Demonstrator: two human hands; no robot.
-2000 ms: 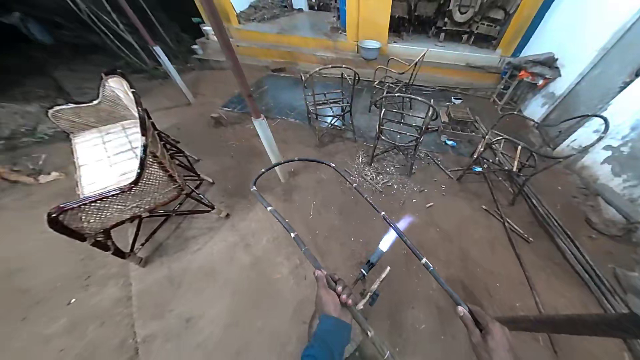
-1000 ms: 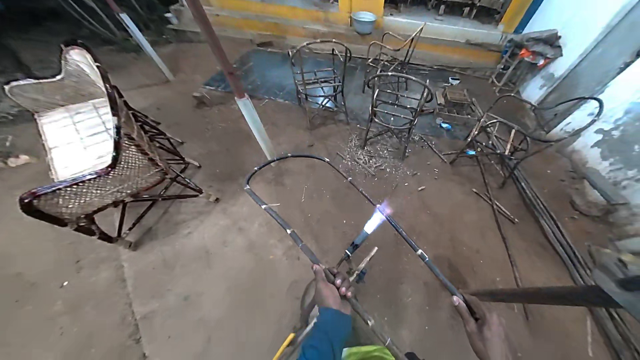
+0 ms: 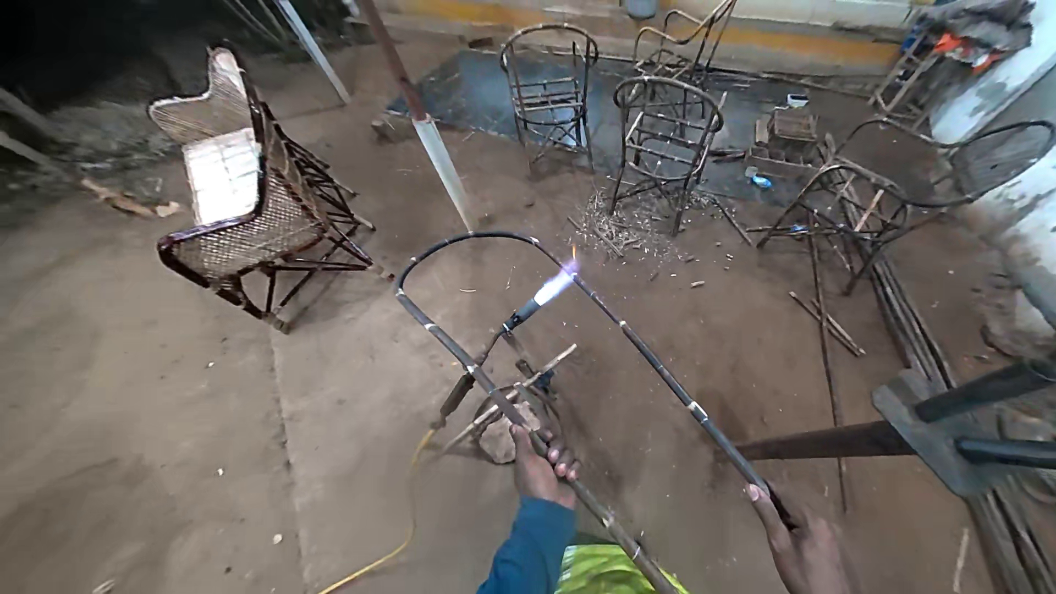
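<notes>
A dark cane pole bent into a U [image 3: 667, 373] spans the middle of the view, its curve away from me. My left hand [image 3: 544, 466] grips one leg of it, and that leg runs on past the hand towards me. Around the end of the other leg my right hand [image 3: 796, 536] is closed. A lit gas torch [image 3: 521, 315] stands between the legs, its flame touching the far part of the right leg. The torch's handle [image 3: 456, 398] passes beneath the left leg, near sticks and a stone [image 3: 499, 437]. A yellow hose [image 3: 412, 503] trails from it.
A woven cane chair [image 3: 247, 239] stands at left, beside a post [image 3: 441, 165]. Several bare cane chair frames [image 3: 670, 153] stand ahead by shavings [image 3: 619, 227]. At right are another frame [image 3: 866, 198], long poles [image 3: 907, 322] and a metal stand [image 3: 940, 429].
The bent cane has shifted over the torch: the flame now meets the right leg nearer the curve than it did a second ago. Both hands keep their hold.
</notes>
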